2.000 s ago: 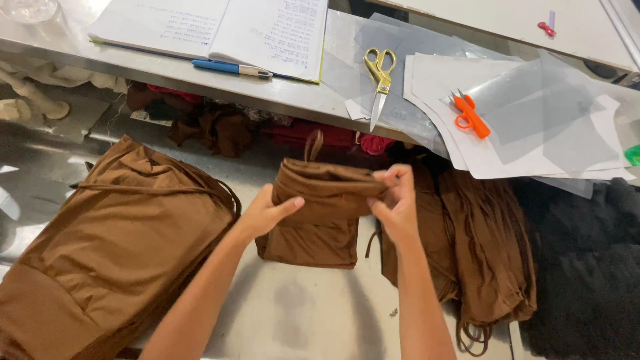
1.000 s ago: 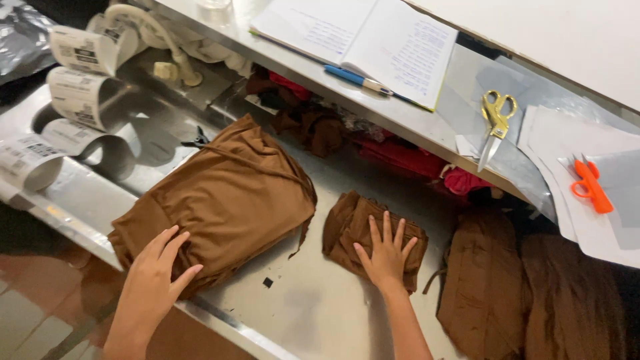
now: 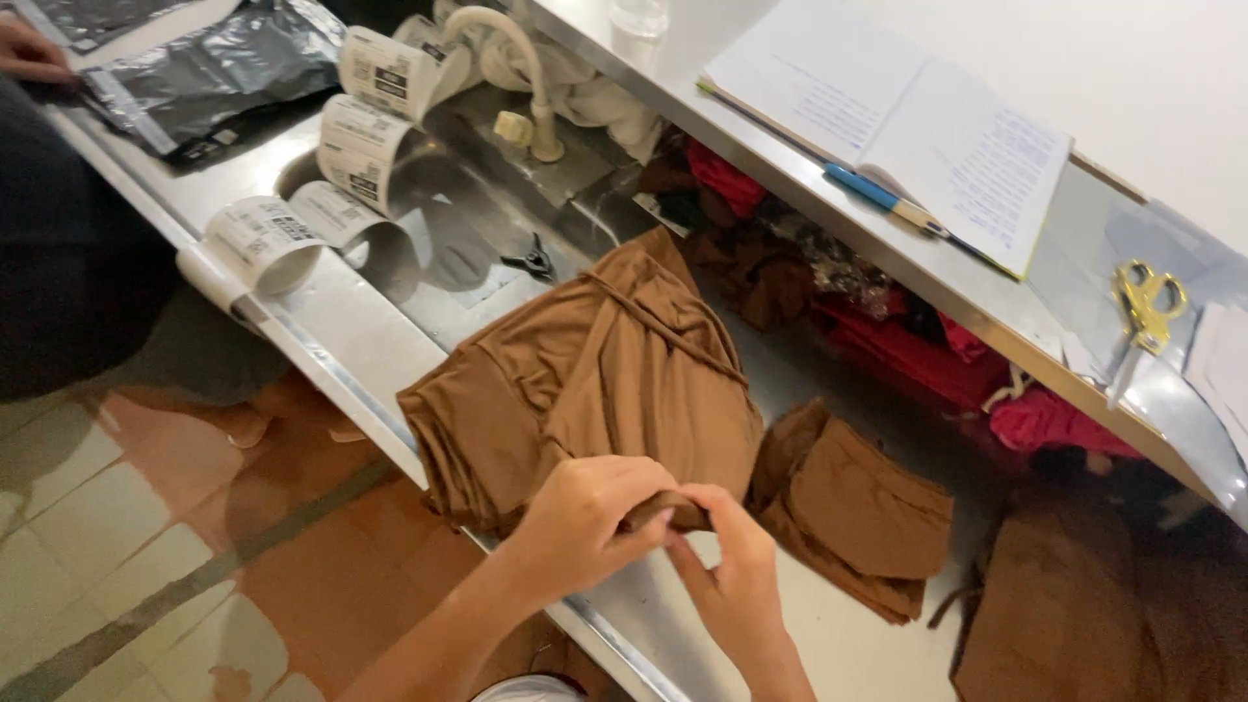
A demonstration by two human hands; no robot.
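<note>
Both my left hand (image 3: 595,517) and my right hand (image 3: 726,556) pinch a small strip of brown fabric (image 3: 673,512) between them, in front of a large stack of brown garments (image 3: 585,380). The strip is mostly hidden by my fingers, and whether it belongs to the stack I cannot tell. Just right of my right hand lies a small folded brown garment pile (image 3: 868,497) on the metal counter. More brown fabric (image 3: 1063,595) lies at the lower right, with a thin cord at its edge.
A metal sink (image 3: 439,234) holds curled printed label strips (image 3: 361,151) and a faucet (image 3: 536,88). An open notebook (image 3: 907,117), a blue pen (image 3: 863,185) and gold-handled scissors (image 3: 1146,312) rest on the raised shelf. Another person's hand (image 3: 34,54) touches silvery plastic bags (image 3: 224,68) at upper left.
Both hands have come together on the strip; a second ago they lay flat, one on each brown pile. Earlier, both held the small folded garment. The view has swung left.
</note>
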